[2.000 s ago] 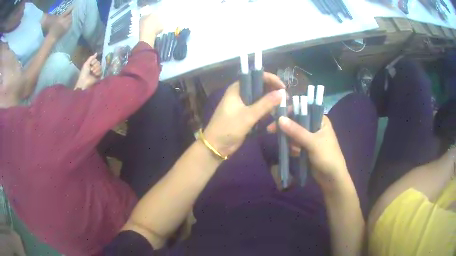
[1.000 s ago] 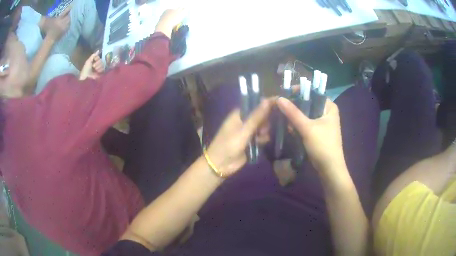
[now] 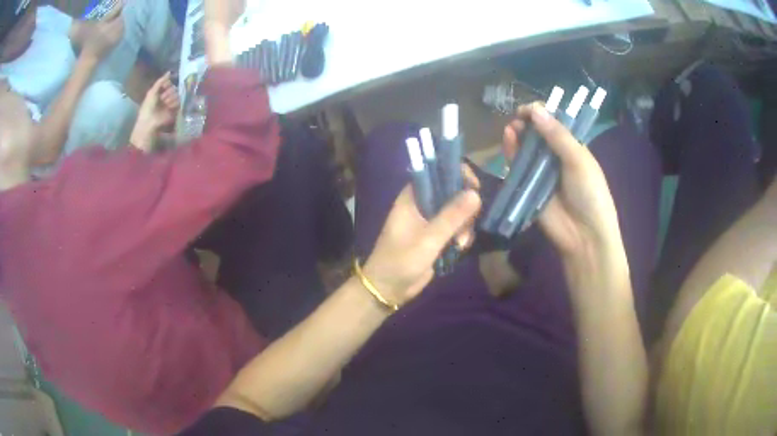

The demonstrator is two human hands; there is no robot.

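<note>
My left hand (image 3: 423, 238) is closed around a small bunch of black rods with white ends (image 3: 450, 152), held above my lap with the white ends up. My right hand (image 3: 572, 174) is closed around another bunch of black rods with white ends (image 3: 530, 183), tilted so the white ends point up and right. The two bunches are apart. The fingers hide parts of the rods.
A white-covered table (image 3: 375, 43) spans the top, with a row of black rods (image 3: 274, 58) and a black coiled cable (image 3: 315, 51) at its left. A person in maroon (image 3: 128, 255) sits close left, one in yellow (image 3: 720, 366) at right.
One more rod shows in my left hand's bunch. My right hand has moved up and right, its bunch now tilted. The maroon-sleeved arm has drawn back from the cable, and more rods show beside it.
</note>
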